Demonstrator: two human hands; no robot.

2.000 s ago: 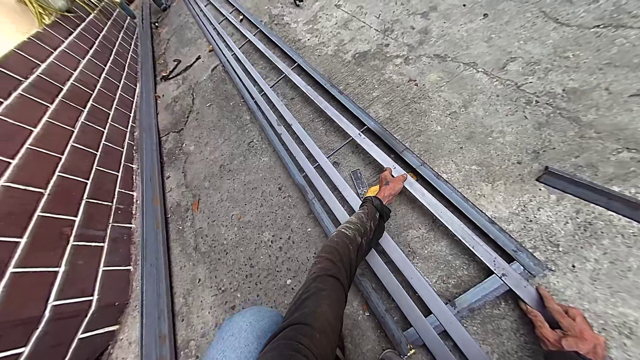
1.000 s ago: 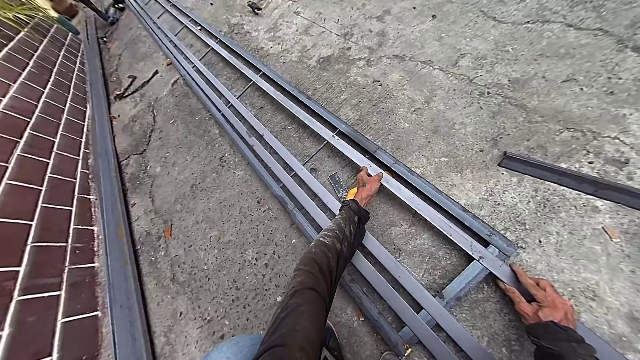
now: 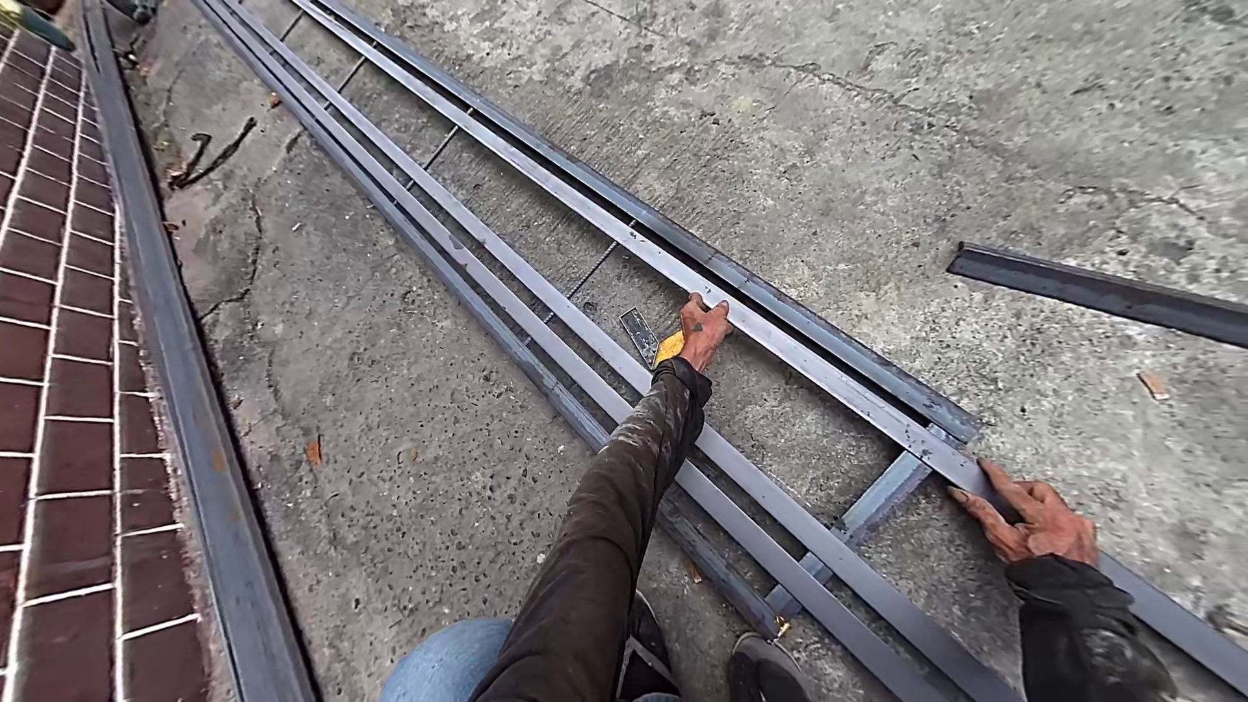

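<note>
My left hand point(image 3: 704, 330) grips the edges of a long flat steel bar point(image 3: 809, 366) about midway along its near part. Farther down the same bar, my right hand point(image 3: 1038, 517) holds it between thumb and fingers, just beyond the end crosspiece point(image 3: 889, 495) of a long steel frame. The bar lies along the inner side of the frame's far rail point(image 3: 838, 346). Two more flat steel bars point(image 3: 780, 517) run lengthwise near the frame's other rail point(image 3: 717, 564). A speed square-like metal tool with a yellow part point(image 3: 670, 347) lies on the ground beside my left hand, partly hidden.
A long steel profile point(image 3: 200, 419) runs beside the brick-patterned tiles point(image 3: 73, 487) at left. A short dark steel angle point(image 3: 1092, 292) lies on the concrete at right. Thin ribbed rods point(image 3: 597, 268) cross the frame. My shoes point(image 3: 765, 668) are at the bottom, near the frame's corner.
Both hands stay on the same flat bar. The right hand's wrist and sleeve have come into view since the earliest frame. The view has shifted somewhat.
</note>
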